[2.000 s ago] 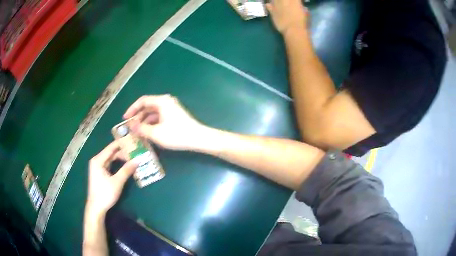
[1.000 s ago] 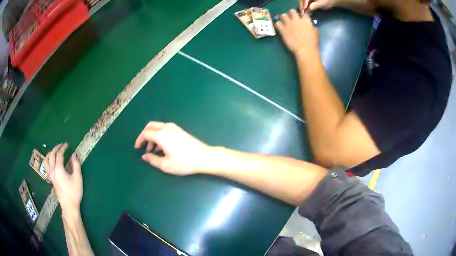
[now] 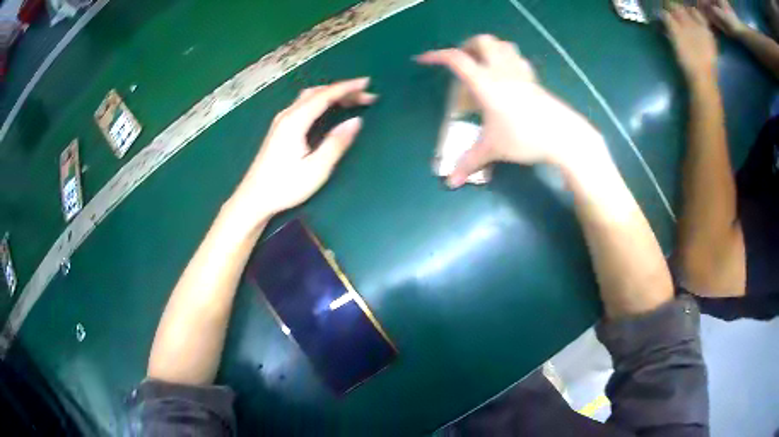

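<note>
A handset unit (image 3: 462,143) is at the upper middle, its white key area showing under and beside my right hand (image 3: 521,119). My right hand's thumb and fingers are around the unit; the hand is blurred and covers part of it, so I cannot tell whether it grips it. My left hand (image 3: 299,149) is left of it over the green surface, thumb and fingers apart, holding nothing. A dark smartphone (image 3: 325,307) with a thin gold edge lies nearer to me, below my left hand.
Handset units lie at the far left, one beyond the speckled strip (image 3: 218,104) and another (image 3: 71,179) along it. A coworker's arm (image 3: 709,188) and hands are at the right, near another unit (image 3: 629,10). Small pale rings lie at lower left.
My left hand has moved from the units at the far left to the middle. My right hand has moved up and right, to a unit. The view has swung right.
</note>
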